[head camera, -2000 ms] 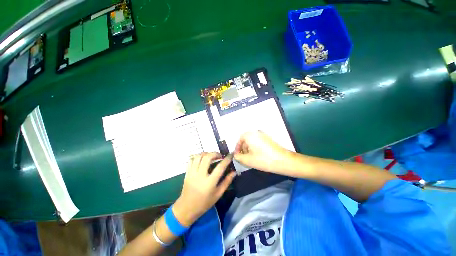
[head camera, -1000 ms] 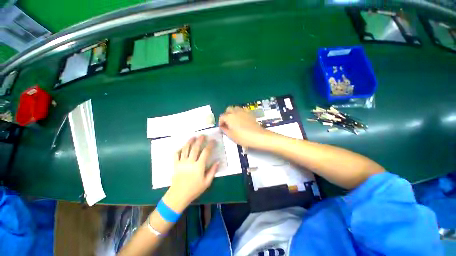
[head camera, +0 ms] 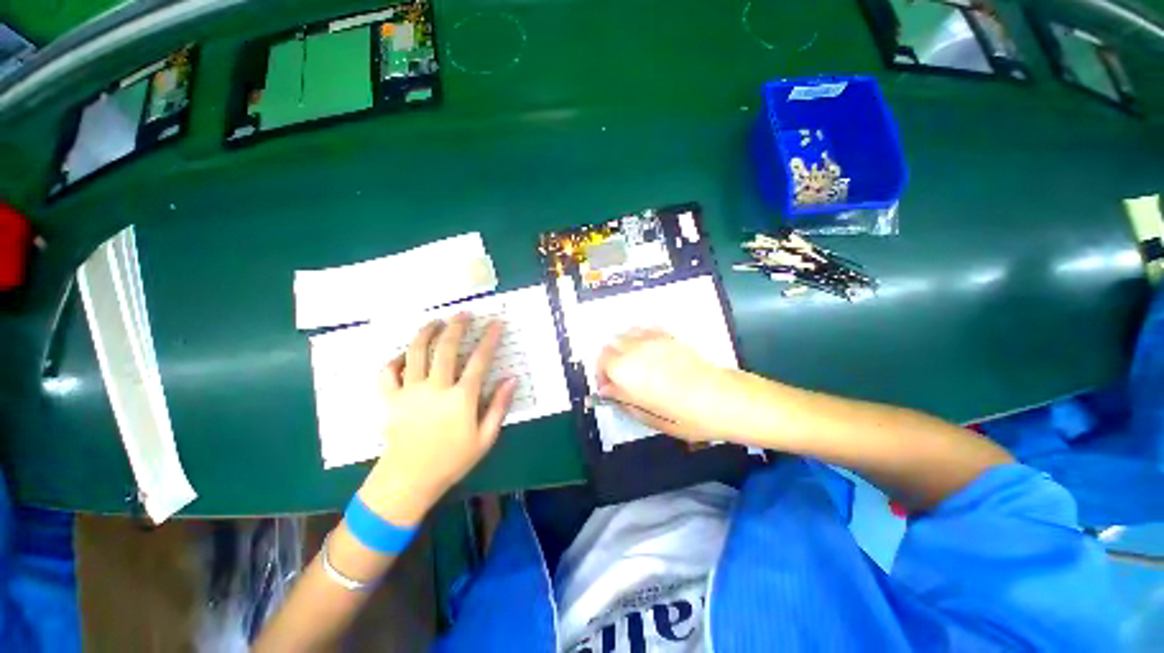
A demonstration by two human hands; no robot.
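Note:
An opened tablet unit (head camera: 664, 300) lies in front of me, its gold and green circuit board at the far end and its white centre nearer. My right hand (head camera: 657, 383) is over the unit's left half, fingertips curled together at its left edge; whether they pinch something is hidden. My left hand (head camera: 440, 396) lies flat with fingers spread on the lined white sheet (head camera: 351, 415), left of the unit, holding nothing visible. A smaller white strip sheet (head camera: 383, 283) lies above it.
A blue bin (head camera: 836, 147) with small tan pieces stands at the back right, a pile of thin leaded parts (head camera: 807, 264) below it. Long liner strips (head camera: 132, 376) lie at left. More tablet units (head camera: 335, 74) lie along the back. A red bin (head camera: 13, 245) is at the far left.
My right hand has moved from the far edge of the lined sheet back to the unit's left edge. My left hand stays on the sheet. The camera view has shifted.

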